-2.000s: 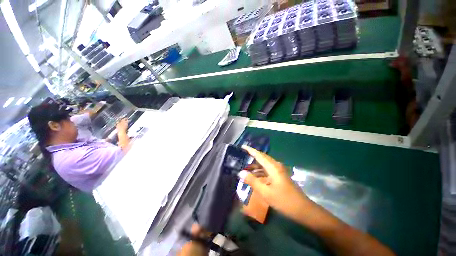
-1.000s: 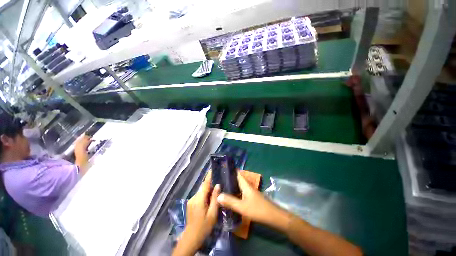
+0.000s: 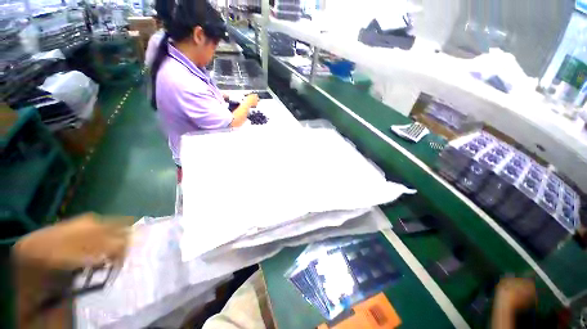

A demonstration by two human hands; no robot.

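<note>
My left hand [image 3: 74, 244] is blurred at the left edge, over the white, crinkled packing [image 3: 151, 257]. A dark outlined shape shows just below it; I cannot tell if the hand grips it. My right hand [image 3: 513, 299] is small and blurred at the bottom right, over the conveyor side; its fingers are unclear. The orange jig [image 3: 380, 313] lies at the bottom of the green bench, cut off by the frame. Glossy blue-black adhesive sheets [image 3: 370, 263] lie fanned beside it, with strong glare.
A large white sheet [image 3: 277, 180] covers a stack at centre. Dark housings [image 3: 418, 223] sit on the conveyor beyond the pale rail [image 3: 425, 279]. Packed parts [image 3: 515, 186] are stacked at right. A person in a purple shirt [image 3: 190, 96] works beyond the stack.
The view has swung left. My hands, earlier together at a dark housing over the jig, are now far apart, left hand at the left edge and right hand at bottom right.
</note>
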